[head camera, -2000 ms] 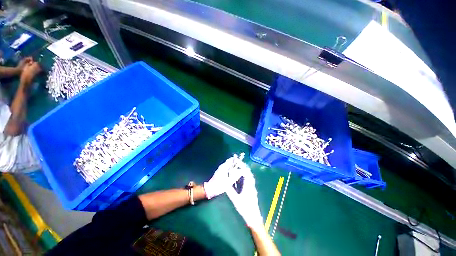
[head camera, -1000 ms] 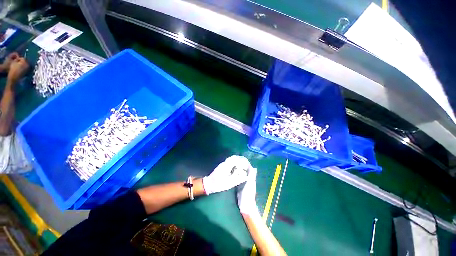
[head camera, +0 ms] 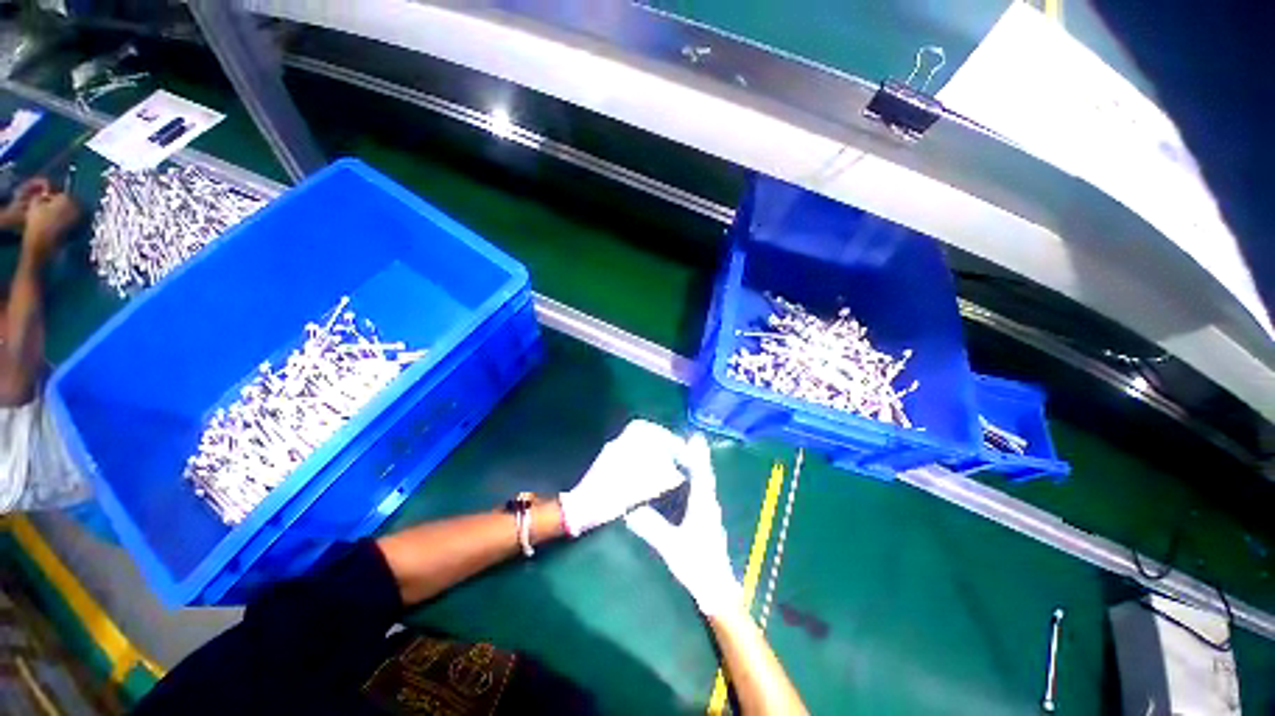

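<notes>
My left hand (head camera: 624, 478) and my right hand (head camera: 694, 543), both in white gloves, meet over the green bench in front of me. Their fingers are bent towards each other, with a dark gap between the palms. Any rod part between the fingertips cannot be made out against the pale gloves. A large blue bin (head camera: 445, 367) on the left holds a heap of silver-white rod parts (head camera: 294, 417). A smaller blue bin (head camera: 825, 450), right of and beyond my hands, holds another heap of rods (head camera: 822, 367).
A small blue tray (head camera: 1036, 420) with a few rods adjoins the right bin. A lone rod (head camera: 1053, 660) lies at far right. A neighbour's hand (head camera: 48, 217), a loose rod heap (head camera: 165, 221) and a printed sheet (head camera: 151, 129) are at far left. A metal rail runs behind.
My hands stay together near the same spot. Compared with one second ago, they have parted slightly at the palms, and a dark gap shows again. The view has shifted a little.
</notes>
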